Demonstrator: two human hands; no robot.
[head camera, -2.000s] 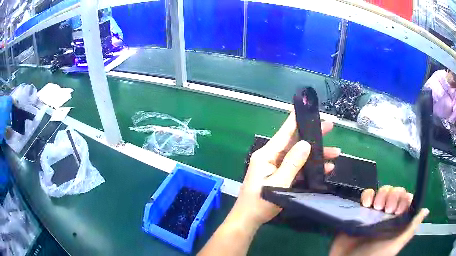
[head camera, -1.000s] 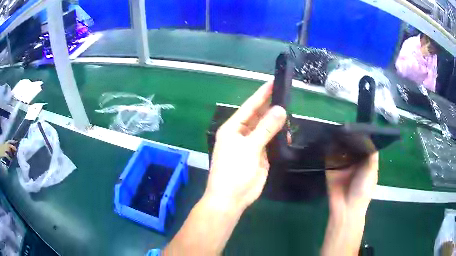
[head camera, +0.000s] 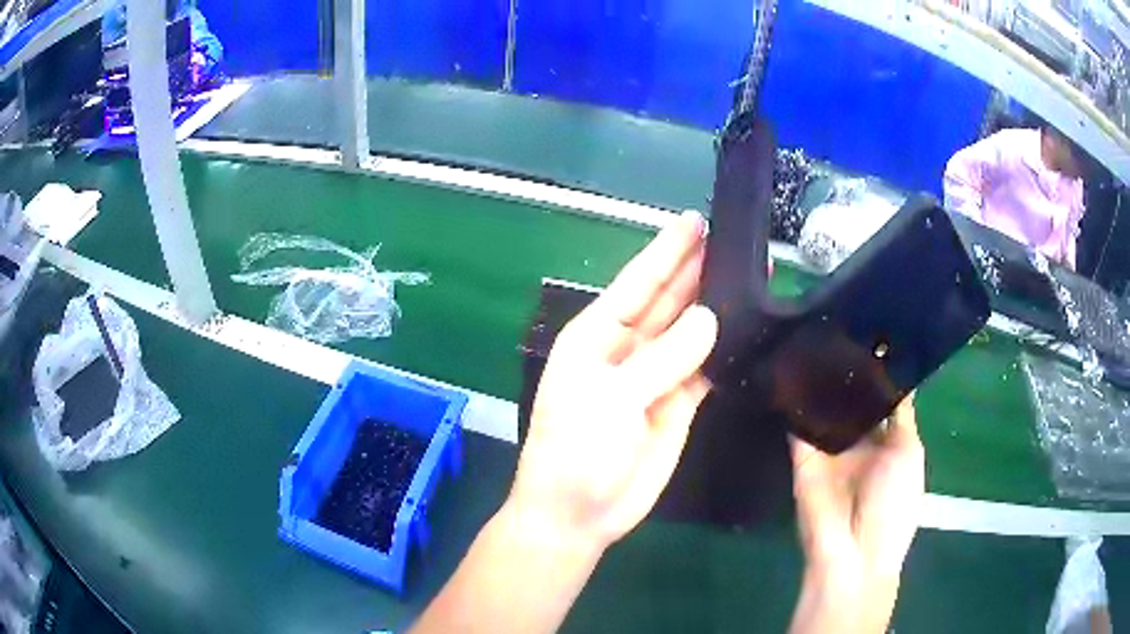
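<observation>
A black stand arm (head camera: 740, 235) stands upright in front of me, joined to a glossy black rounded base housing (head camera: 886, 334) that is tilted with its broad face towards me. My left hand (head camera: 626, 384) grips the stand arm from the left, thumb in front. My right hand (head camera: 858, 495) holds the base housing from below; its fingertips are partly hidden behind it. A black cable or a thin dark strip (head camera: 751, 74) rises above the arm's top; I cannot tell which.
A blue parts bin (head camera: 428, 489) with small dark pieces stands at front left. A black box (head camera: 564, 310) is behind my hands. Clear plastic wrap (head camera: 332, 297) lies on the green surface. A white bag (head camera: 93, 390) with a dark part is far left. A person in pink (head camera: 1016, 186) is at back right.
The black part has turned, so the base's broad glossy face now shows instead of its edge. Both hands still hold it. The view has shifted to the right since the oldest frame.
</observation>
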